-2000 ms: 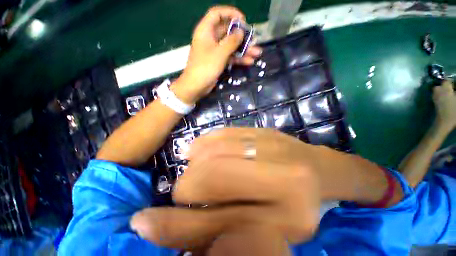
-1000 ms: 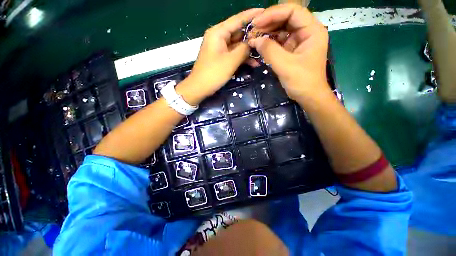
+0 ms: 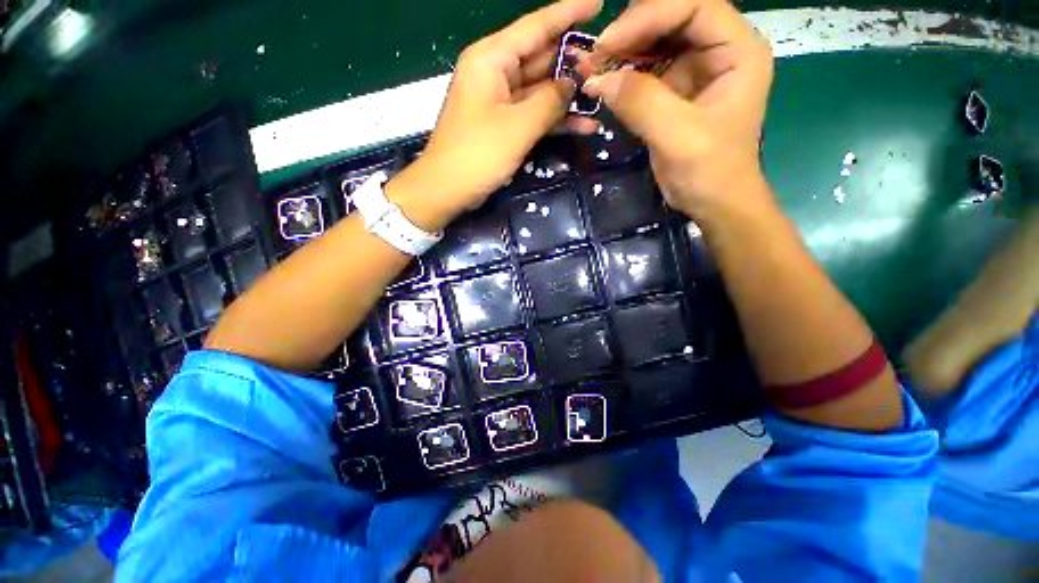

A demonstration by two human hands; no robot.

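Observation:
A small rounded-square housing (image 3: 579,71) with a bright silver-white rim is held upright at the top centre. My left hand (image 3: 501,108) grips it by its edge between thumb and fingers. My right hand (image 3: 695,108) is at its right side, thumb and index finger pinched together at its face; whether a tiny piece is between them is too small to tell. A black blister tray (image 3: 561,285) lies below my hands. Several rimmed housings (image 3: 505,361) sit in its left and lower pockets, and white specks (image 3: 534,210) lie in upper pockets.
A second black tray (image 3: 207,233) with small coppery parts is at the left. On the green bench (image 3: 843,125) at the right are white bits (image 3: 845,177) and two dark rimmed pieces (image 3: 989,175). A neighbouring worker's forearm (image 3: 980,308) and blue sleeve show at the right edge.
My right hand has moved from low over the tray up to the housing in my left hand. Since a second ago the housing shows more openly. The neighbour's arm has drawn back lower right.

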